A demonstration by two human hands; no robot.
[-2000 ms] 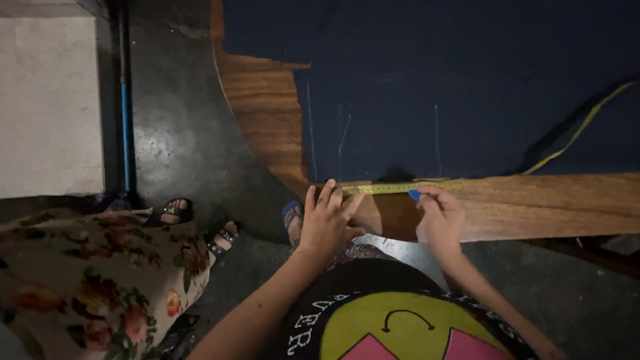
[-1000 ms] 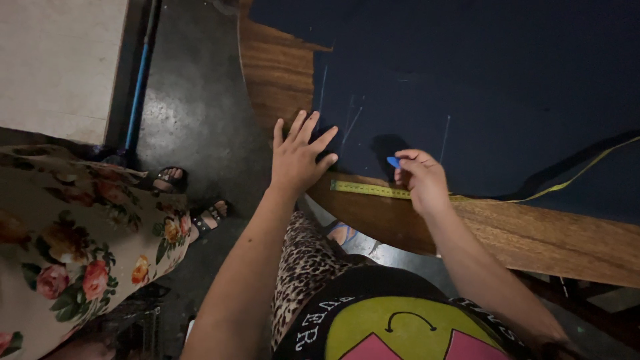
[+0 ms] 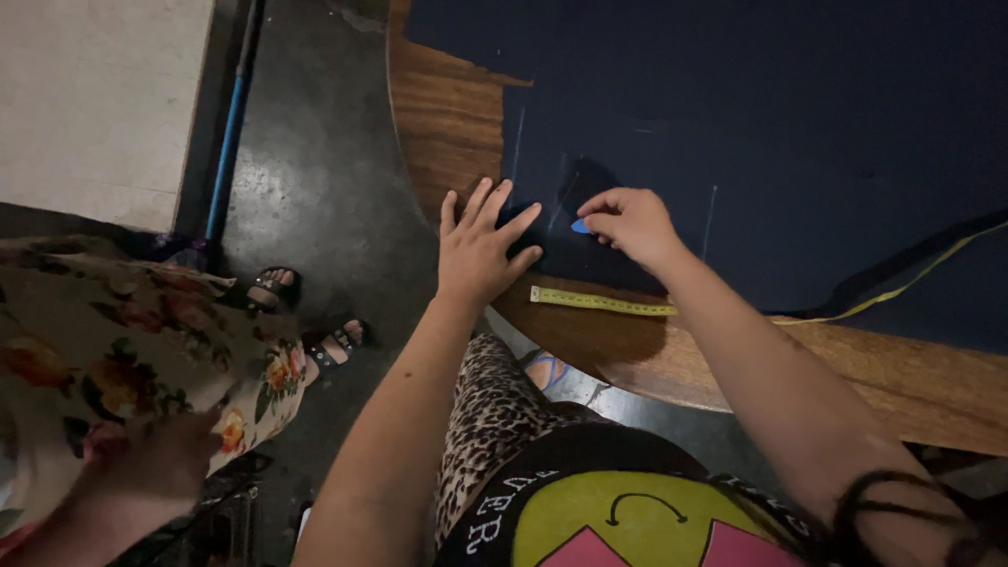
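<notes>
Dark blue fabric [image 3: 772, 157] with several pale chalk lines lies over the wooden table [image 3: 441, 110]. My left hand [image 3: 482, 244] rests with spread fingers on the fabric's left edge, near the table's curved rim, holding nothing. Between thumb and fingers of my right hand [image 3: 634, 224] is a small blue piece of tailor's chalk [image 3: 581, 227], over the fabric beside a slanted chalk line. A yellow measuring tape [image 3: 606, 303] lies along the near edge, its end below my left hand; it passes behind my right forearm and runs on over the fabric at right.
At left stands a person in a flowered garment [image 3: 134, 354], an arm [image 3: 142, 480] reaching in at the lower left. A blue pole [image 3: 227, 157] stands beside a pale surface [image 3: 94, 102]. Dark floor [image 3: 315, 157] lies between them and the table.
My right hand, with the chalk, has moved left and away from the tape onto the fabric. My left hand has left the tape's end for the fabric edge. The other person's arm has come into view.
</notes>
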